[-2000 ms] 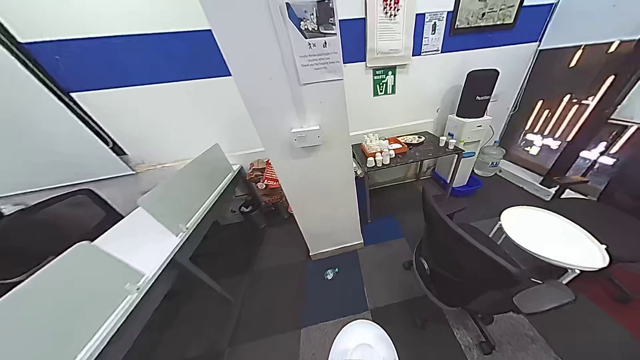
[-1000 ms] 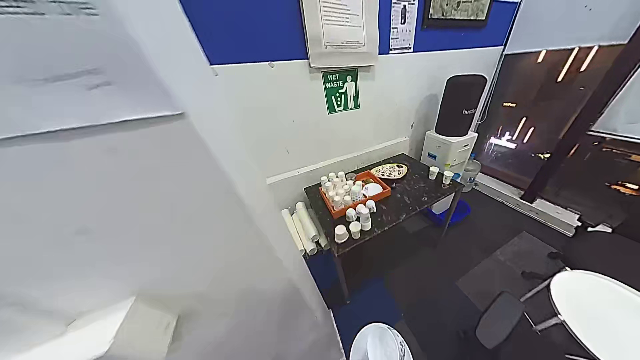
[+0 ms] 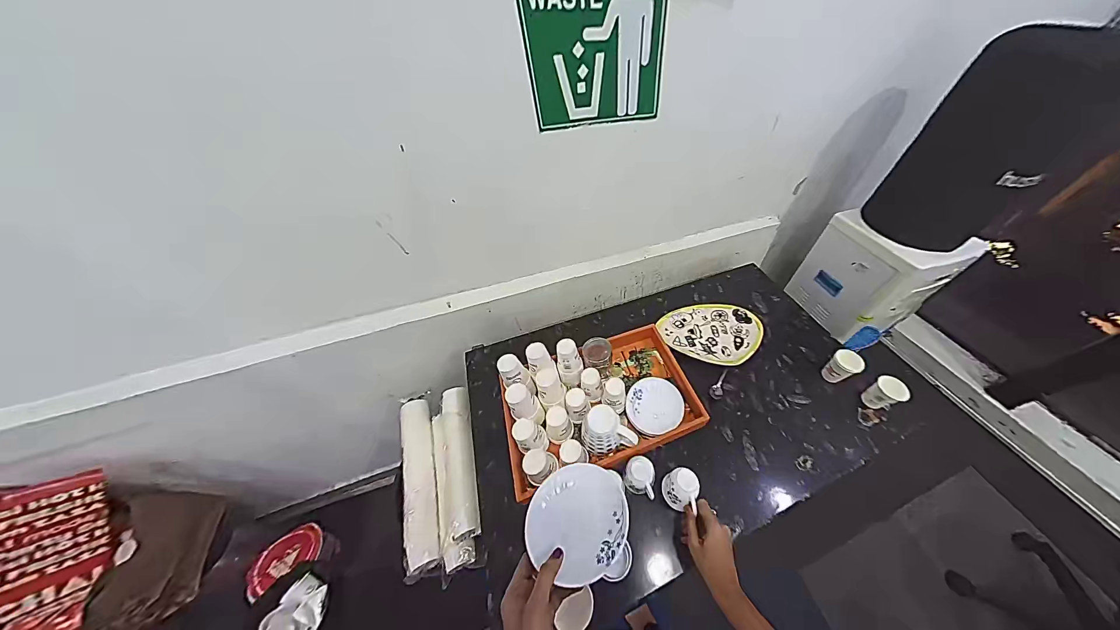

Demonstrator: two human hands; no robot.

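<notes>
My left hand point(image 3: 535, 588) grips the near edge of a white plate with a blue floral print point(image 3: 573, 521), thumb on top. Partly hidden under the plate are a white rim and a cup point(image 3: 575, 610). With its fingers at the handle, my right hand point(image 3: 707, 535) holds a white patterned teacup point(image 3: 680, 488) at the black table. Another small teacup point(image 3: 640, 473) is just left of it. An orange tray point(image 3: 691, 411) bears several upturned paper cups point(image 3: 549, 385), stacked white mugs point(image 3: 604, 429), a white saucer point(image 3: 655, 406) and a glass point(image 3: 597, 352).
A yellow-rimmed patterned plate point(image 3: 710, 333) and a spoon point(image 3: 717, 385) lie behind the tray on the black table point(image 3: 770, 385). Two paper cups point(image 3: 843, 366) stand at the right, near a water dispenser point(image 3: 875, 271). Wrapped white rolls point(image 3: 442, 481) stand left of the table.
The view has moved much closer to the table. Both my hands have come into view, the left with the plate and the right at a teacup. Earlier, only a white round thing showed at the bottom edge.
</notes>
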